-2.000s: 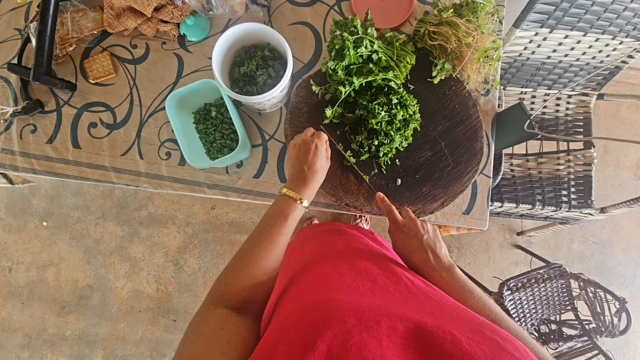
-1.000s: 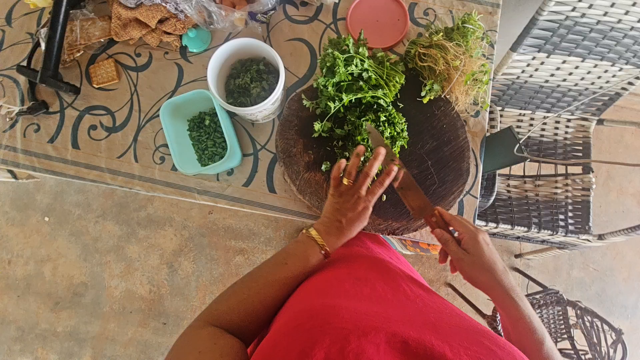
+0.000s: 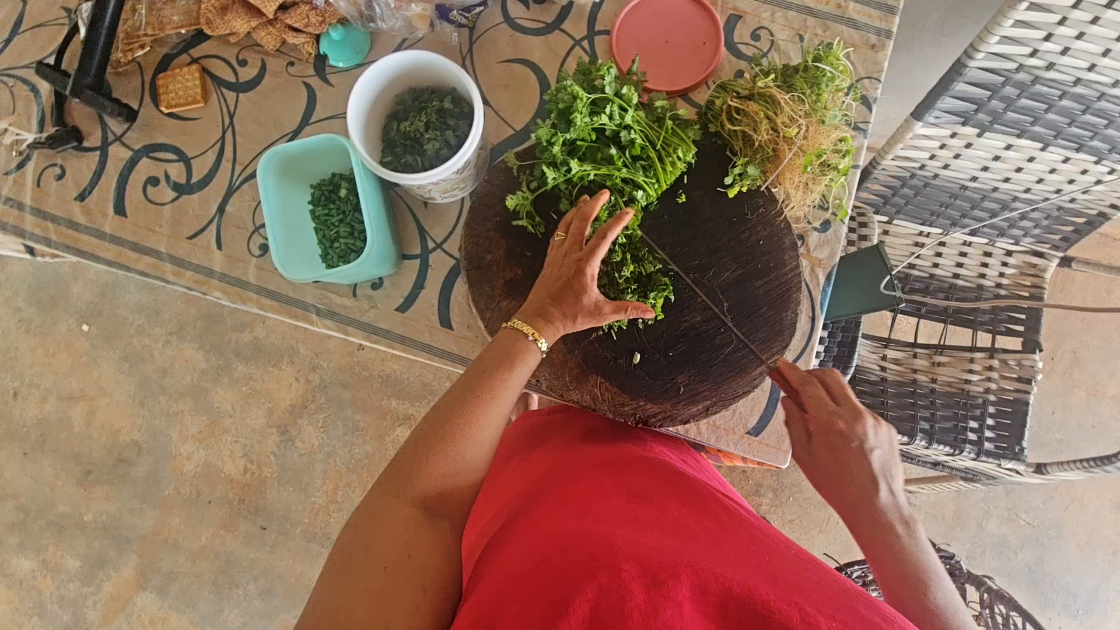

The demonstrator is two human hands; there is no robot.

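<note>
My right hand point(image 3: 836, 420) is closed round the handle of a knife point(image 3: 709, 300), whose blade lies edge-on over a round dark wooden chopping board point(image 3: 744, 254). Its tip reaches the cut green herbs point(image 3: 634, 280). My left hand point(image 3: 582, 271) rests on those herbs with fingers spread, a ring and a gold bracelet on it; whether it grips any is hidden. A leafy bunch of herbs, perhaps coriander point(image 3: 612, 140), covers the board's far side. Beside it, at the board's far right edge, lies a clump of rooty stems point(image 3: 787, 131).
Left of the board stand a white tub point(image 3: 477, 144) of leafy greens and a turquoise container point(image 3: 284, 223) of chopped green pieces. A pink lid point(image 3: 667, 39) lies behind the herbs. A cracker point(image 3: 182, 87) and a black stand point(image 3: 92, 79) are farther left. A woven chair point(image 3: 954, 341) adjoins the table's right side.
Two seconds ago my left hand was near the board's left edge; now it is on the herbs. Since one second ago, the knife has shifted right and turned edge-on to the view.
</note>
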